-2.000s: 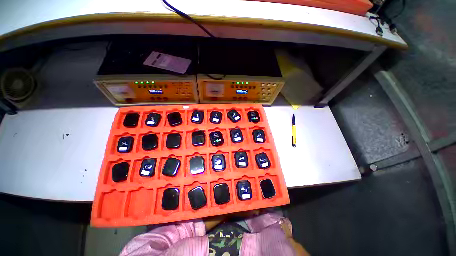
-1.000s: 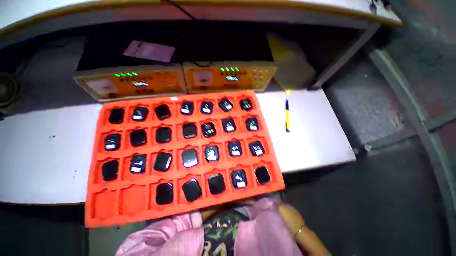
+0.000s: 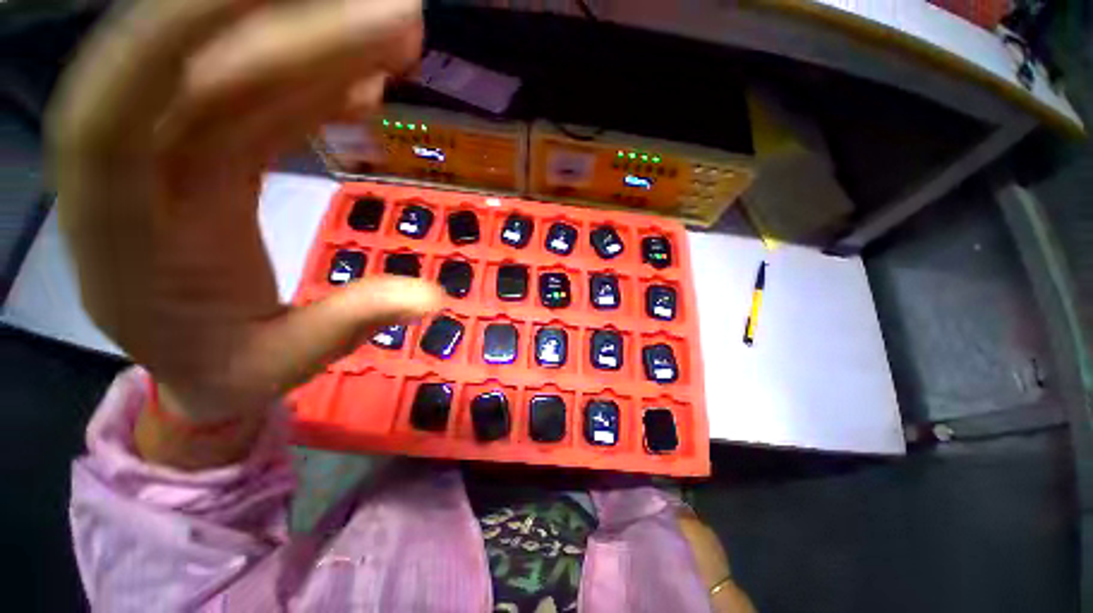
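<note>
My left hand [image 3: 192, 216] is raised close to the camera at the left, blurred. Its fingers are curled upward, the thumb points right, and nothing shows between them. It hides part of the tray's left side. The red-orange pocketed tray [image 3: 366, 401] lies partly on the white bench. Black watch modules [image 3: 548, 418] sit in its square recesses, some with small lit marks, others dark. Empty recesses show at its near left. My right forearm, with a thin bracelet, shows at the bottom right; my right hand is out of the picture.
Two orange-fronted power supplies [image 3: 635, 180] stand behind the tray, with a pale slip [image 3: 465, 83] on the left one. A yellow pen [image 3: 754, 314] lies right of the tray. A white shelf [image 3: 947, 48] spans above. A yellow sheet stands right of the boxes.
My left hand has come up into view at the left. The view has shifted, so the tray appears farther right and turned slightly. The watch modules that show keep their places.
</note>
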